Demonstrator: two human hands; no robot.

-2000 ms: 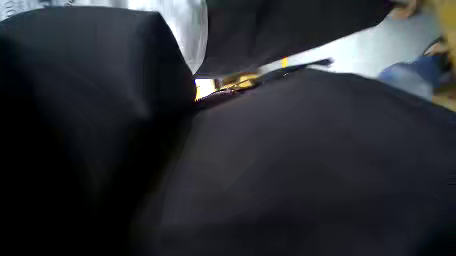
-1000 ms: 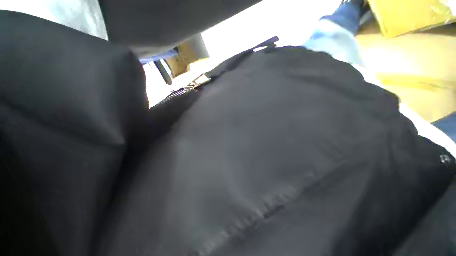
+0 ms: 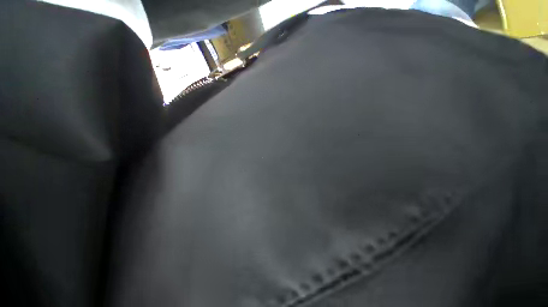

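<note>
A black jacket (image 3: pixel 336 138) lies very close to the lens and fills most of the view. A stitched seam runs across its lower right part. A metal zip (image 3: pixel 198 86) shows along its upper edge at the left. Another dark fold of cloth covers the left side. Neither my left hand nor my right hand can be seen. No object being held or worked on shows.
Past the jacket's upper edge is a small bright gap with a brownish box-like thing (image 3: pixel 239 39) and something blue (image 3: pixel 195 38). A yellowish-brown carton (image 3: pixel 524 17) is cut off at the top right corner. Light blue cloth (image 3: pixel 443 8) shows beside it.
The black jacket now covers more of the view on the right. The carton and light blue cloth have shifted up and right, mostly out of the picture. The jacket's seam shows more clearly.
</note>
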